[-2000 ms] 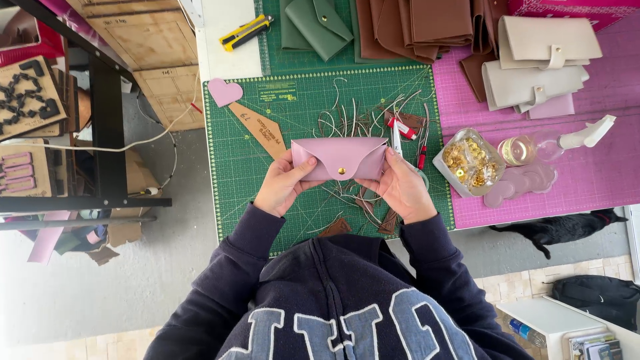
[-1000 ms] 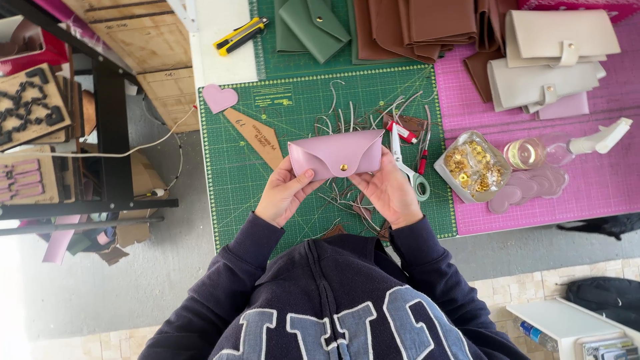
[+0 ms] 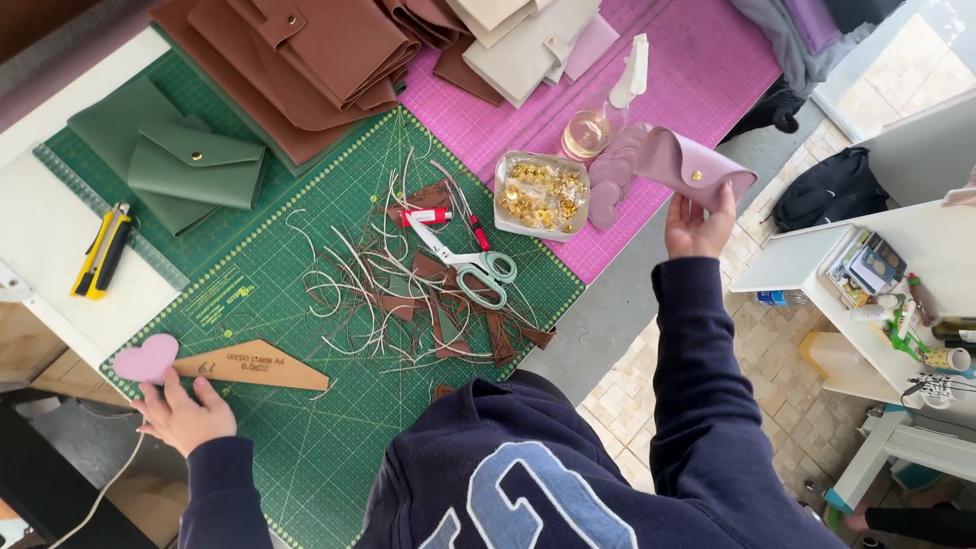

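My right hand (image 3: 700, 221) holds up a pink leather case (image 3: 705, 166) with a rounded flap and a gold snap, beyond the table's right edge. Far left, my left hand (image 3: 183, 410) has its fingertips at the lower edge of a pink leather heart (image 3: 146, 358); whether they grip it I cannot tell. Beside the heart, a tan card template (image 3: 255, 364) with writing lies on the green cutting mat (image 3: 305, 450). Scissors with pale green handles (image 3: 476, 267) rest among cord offcuts and leather scraps (image 3: 404, 293) at the mat's middle.
A box of gold snaps (image 3: 543, 194), a spray bottle (image 3: 591, 130) and pink leather hearts (image 3: 610, 179) stand on the right. Brown leather pieces (image 3: 305, 61), cream cases (image 3: 526, 57) and a green case (image 3: 197, 164) lie at the back. A yellow utility knife (image 3: 103, 252) lies left.
My hands have moved apart. The pink case, earlier held between both, is now in my right hand out to the right, while my left hand has gone to the pink heart. The view has turned.
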